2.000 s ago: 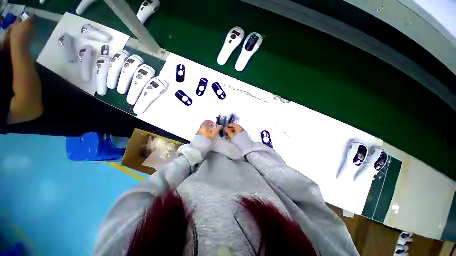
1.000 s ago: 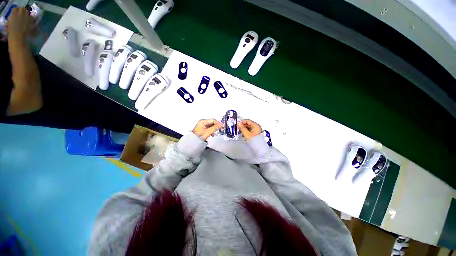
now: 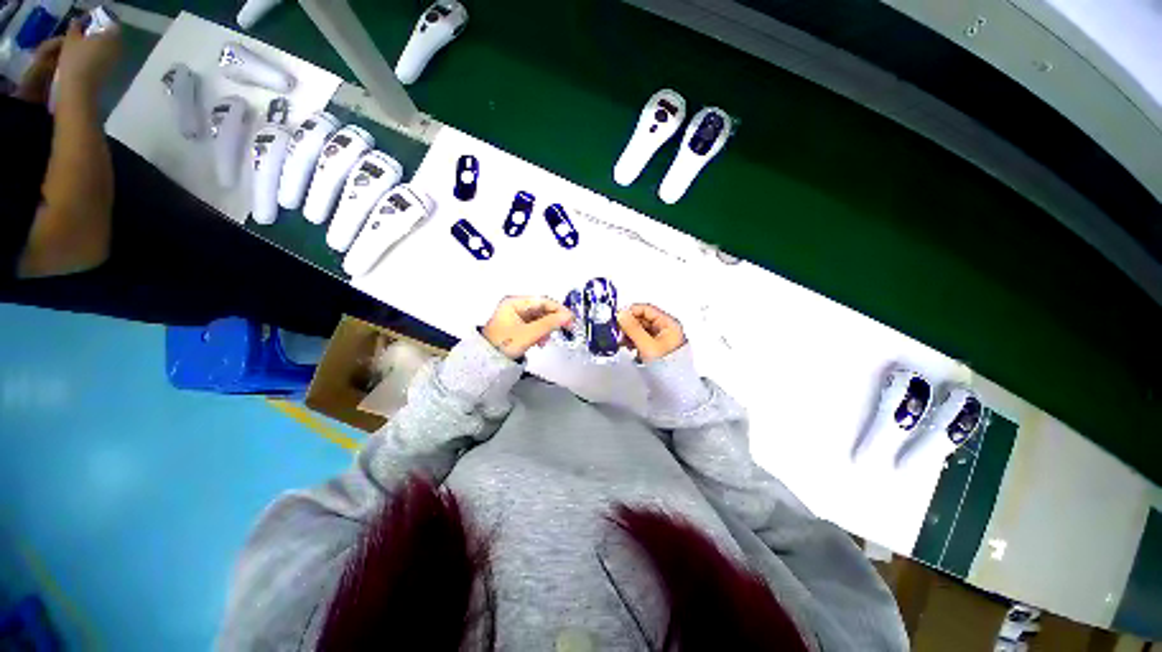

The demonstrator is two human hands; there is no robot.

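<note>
A shiny dark clump of cover panels in clear wrap [image 3: 600,317] is held between my hands, above the white work sheet [image 3: 790,382]. My left hand [image 3: 525,325] pinches its left side, where a smaller dark piece shows at the fingertips. My right hand [image 3: 650,331] holds its right edge. Whether the left piece is a separate panel is too blurred to tell. Several loose dark oval cover panels [image 3: 519,214] with pale round openings lie on the sheet beyond my hands, to the left.
White handheld units [image 3: 386,229] stand in a row at the left. Two with dark panels [image 3: 901,405] lie at the right. The green conveyor belt [image 3: 816,204] carries more units. A scrap carton [image 3: 351,376] and blue stool [image 3: 229,357] are at the lower left. Another person's arm [image 3: 77,178] is at the left.
The clump has come into clearer view between my hands, which have moved slightly apart and right. The loose panel near my right hand no longer shows. Units on the belt have shifted right.
</note>
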